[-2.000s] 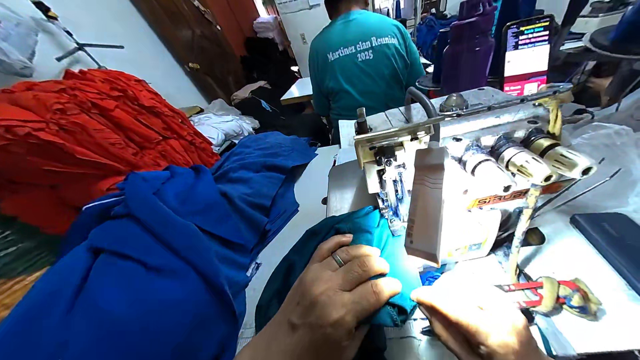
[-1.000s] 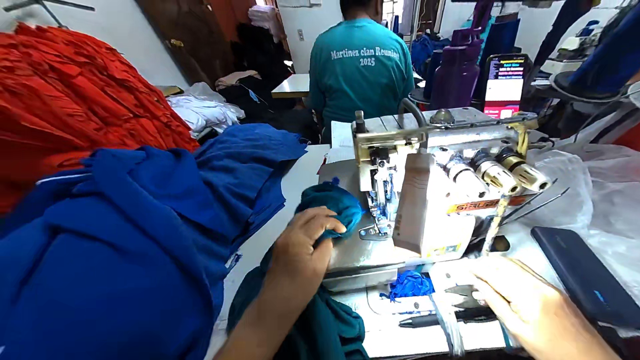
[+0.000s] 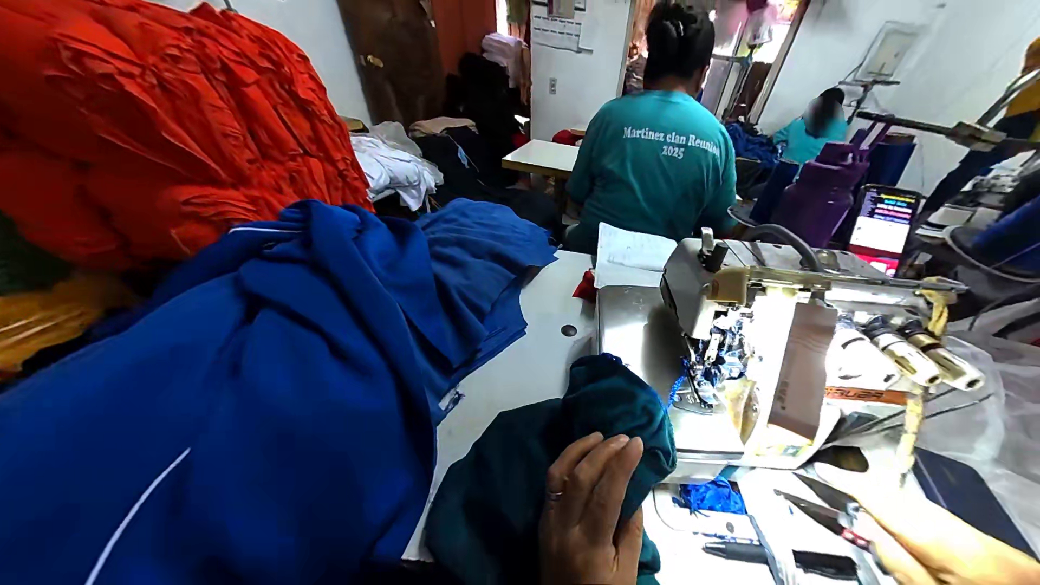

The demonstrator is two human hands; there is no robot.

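My left hand (image 3: pixel 589 508), with a ring on one finger, lies on a bunched dark teal garment (image 3: pixel 520 463) at the left edge of the sewing machine's bed. Blue thread runs between the garment and the needle area of the industrial overlock machine (image 3: pixel 715 357). At the lower right, my right hand (image 3: pixel 918 520) holds small thread snips (image 3: pixel 833 508), blades apart and pointing left. The strong lamp light washes out part of this hand. Below the machine lie a tangle of blue thread (image 3: pixel 713 496) and a black pen (image 3: pixel 780 559).
Blue fabric (image 3: pixel 309 366) is piled on the left, with red gathered fabric (image 3: pixel 195 138) behind it. Paper (image 3: pixel 630 256) lies behind the machine, beside which a lit phone (image 3: pixel 884 219) stands. A dark flat device (image 3: pixel 967 487) is at the right. A person (image 3: pixel 662 162) sits ahead, facing away.
The teal garment has come away from the needle area toward the left, with my left hand still on it. The snips in my right hand now show with their blades apart.
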